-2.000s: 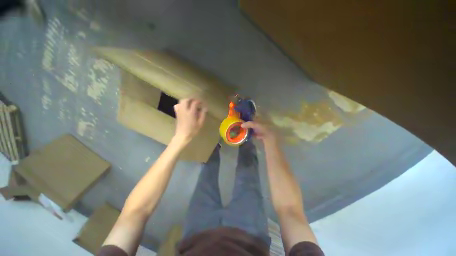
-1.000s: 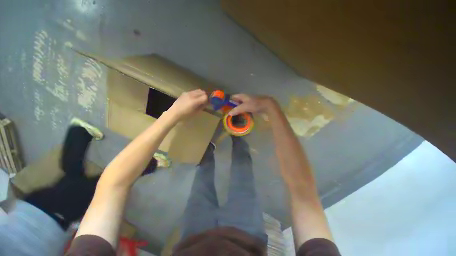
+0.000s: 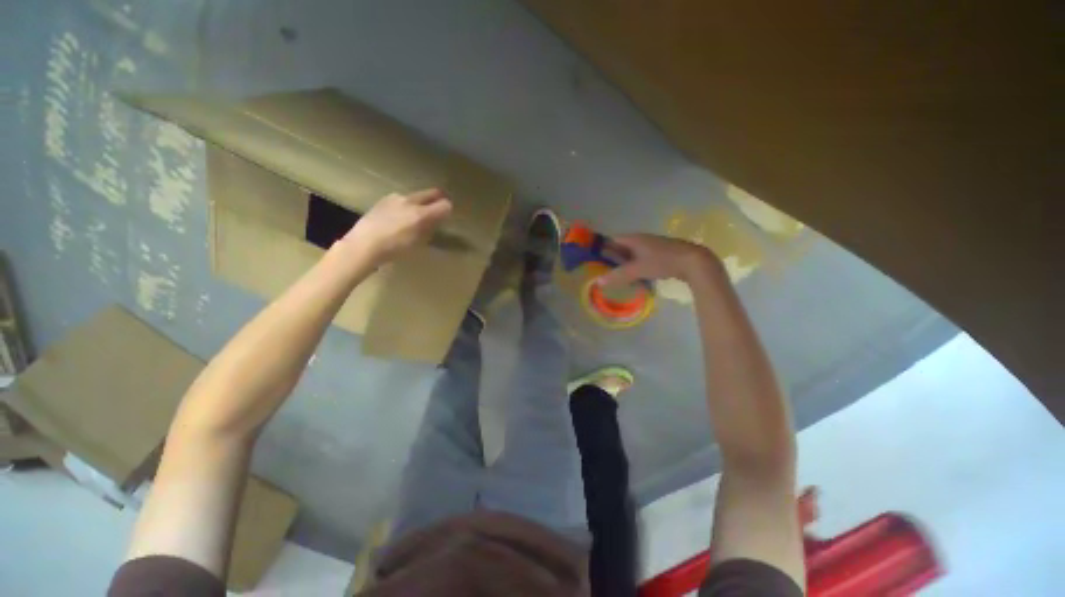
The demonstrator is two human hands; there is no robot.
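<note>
A brown cardboard carton (image 3: 432, 306) stands on the floor left of centre, with its top flaps partly closed and a dark gap between them. My left hand (image 3: 403, 222) is over the carton's flaps, fingers curled; whether it pinches a flap is unclear. My right hand (image 3: 654, 259) holds an orange and blue tape dispenser (image 3: 580, 250) with an orange-red tape roll, to the right of the carton and apart from it.
A large brown cardboard surface (image 3: 864, 152) fills the upper right. Other cartons (image 3: 111, 385) lie at the lower left. Another person's dark-clothed leg (image 3: 601, 466) is close beside my legs. A red object (image 3: 876, 562) is at the lower right near the white wall.
My right hand has moved right with the dispenser, away from my left hand and the carton. The other person's leg has passed from the left to the right of my legs. A red object has appeared.
</note>
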